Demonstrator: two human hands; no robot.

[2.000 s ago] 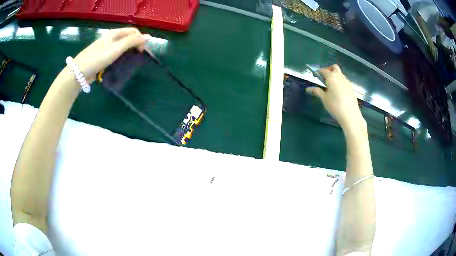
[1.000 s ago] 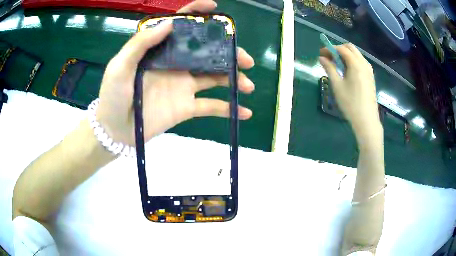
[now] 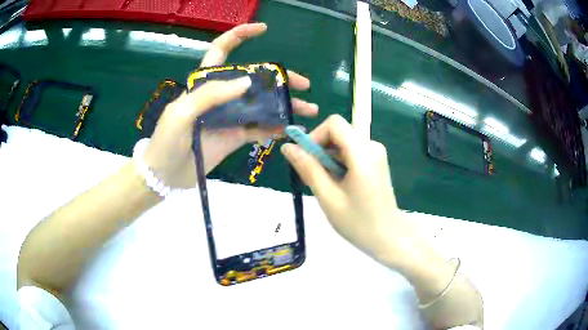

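My left hand [image 3: 187,132] holds a phone middle frame [image 3: 298,219] upright above the white cover, thumb on its dark upper plate and fingers behind it. The frame's lower end shows orange and silvery bits. My right hand [image 3: 351,187] holds teal tweezers [image 3: 316,152] at the frame's right rail, just below the upper plate. The tweezer tips cannot be made out. A tiny dark sliver on the white cover shows through the frame's opening.
The green conveyor belt [image 3: 400,164] carries more phone frames, at the left [image 3: 55,109], behind my left hand, and at the right [image 3: 458,145]. A cream divider strip [image 3: 362,77] crosses it. A red tray [image 3: 142,13] lies beyond. The white cover [image 3: 161,258] lies in front.
My right hand has come left from over the belt to the held frame's right rail. The held frame has moved slightly down and tilted. The frames on the belt have shifted right.
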